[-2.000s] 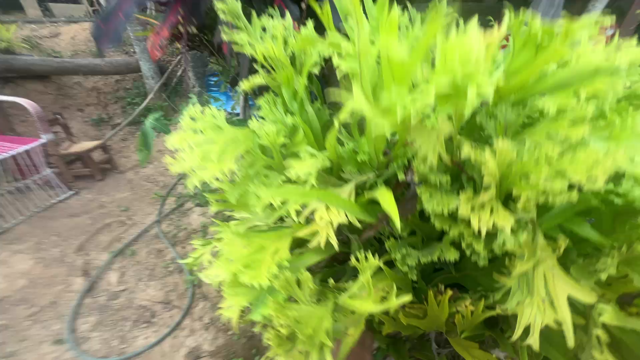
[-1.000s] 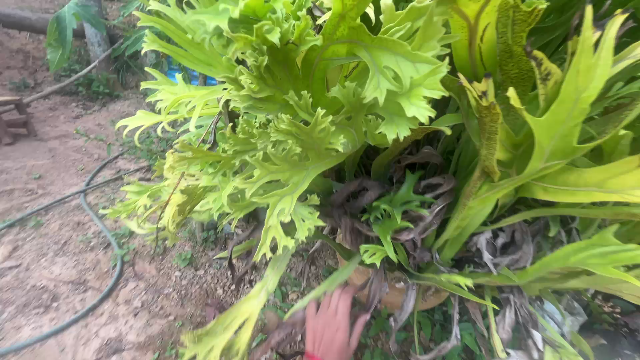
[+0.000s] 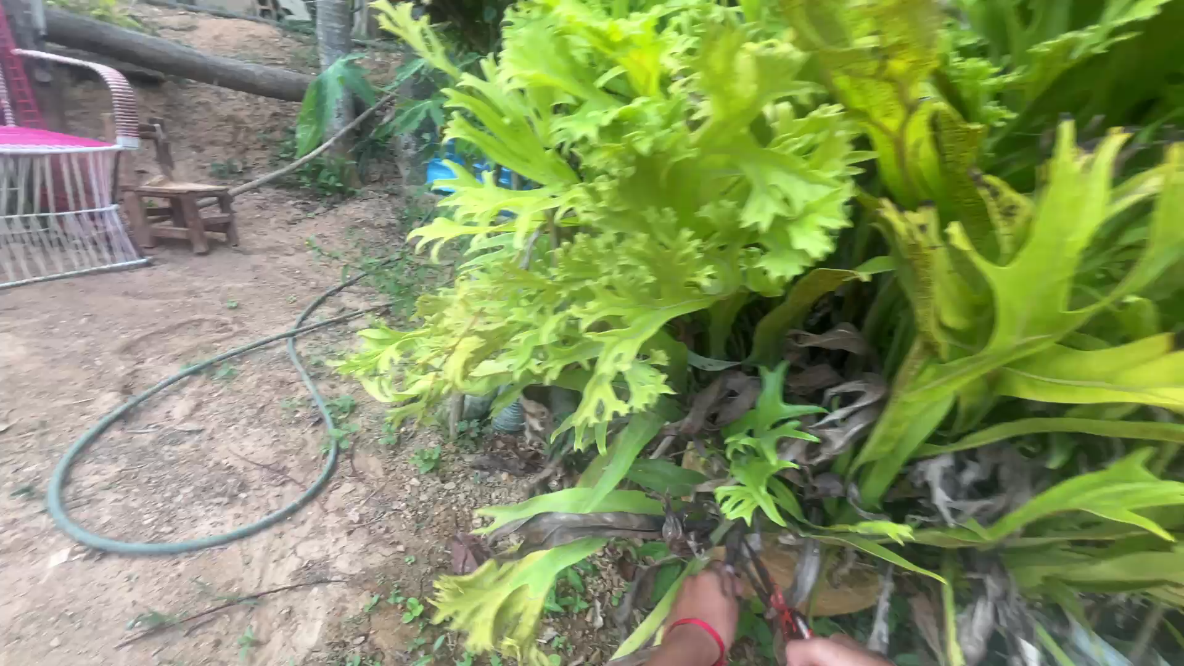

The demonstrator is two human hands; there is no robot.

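Observation:
A large fern with lobed yellow-green fronds (image 3: pixel 666 203) fills the centre and right. Low at its base is my left hand (image 3: pixel 708 601), a red band on the wrist, its fingers closed among the lower fronds and withered grey-brown leaves (image 3: pixel 832 407); what exactly they grip is hard to tell. Just to its right, my right hand (image 3: pixel 828 650), cut off by the bottom edge, holds red-handled pruning shears (image 3: pixel 786 618). The dark blades point up and left, close beside my left fingers, and their tips are partly hidden by leaves.
A green garden hose (image 3: pixel 194 546) lies looped on bare soil at left. Behind it stand a small wooden stool (image 3: pixel 190 199) and a pink and white corded chair (image 3: pixel 65 185). A log (image 3: pixel 185 60) lies near a thin trunk (image 3: pixel 335 74). Something blue (image 3: pixel 444 174) shows behind the fronds.
My left hand, spread open low by the fern one second ago, is now closed in among its lower leaves. My right hand and the shears have come into view.

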